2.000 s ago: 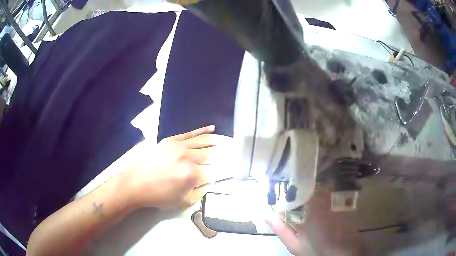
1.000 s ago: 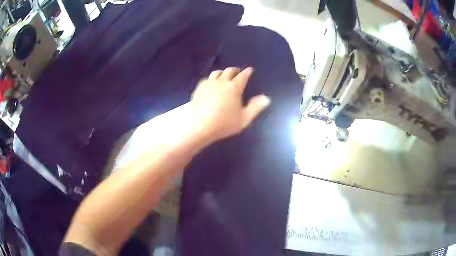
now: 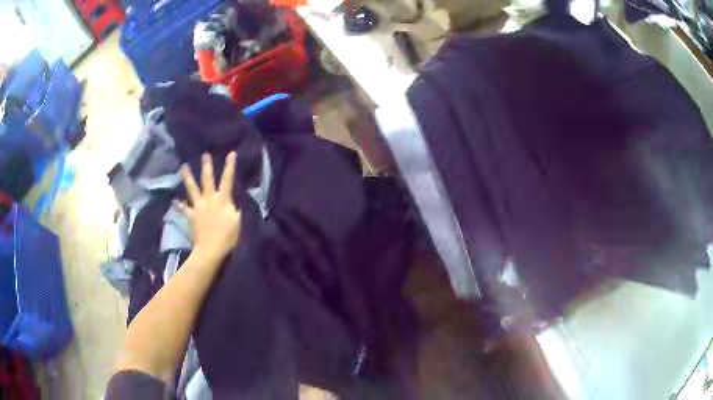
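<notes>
My left hand (image 3: 213, 215) lies with fingers spread on a heap of dark garments (image 3: 313, 203) with grey and white pieces, left of the table. It does not visibly grip anything. A small patch of skin shows at the bottom edge, left of centre; I cannot tell whether it is my right hand. Dark cut panels (image 3: 547, 141) lie on the white table (image 3: 641, 336) at the right, blurred in places, with one edge near the table's left side.
A red crate (image 3: 270, 74) with mixed cloth stands behind the heap. A blue crate (image 3: 39, 281) stands on the floor at the left, with more blue crates (image 3: 164, 35) at the back. A cream machine part (image 3: 375, 31) is at the top.
The view has swung left, away from the sewing machine. My left hand has left the dark panel by the machine and now rests on the garment heap.
</notes>
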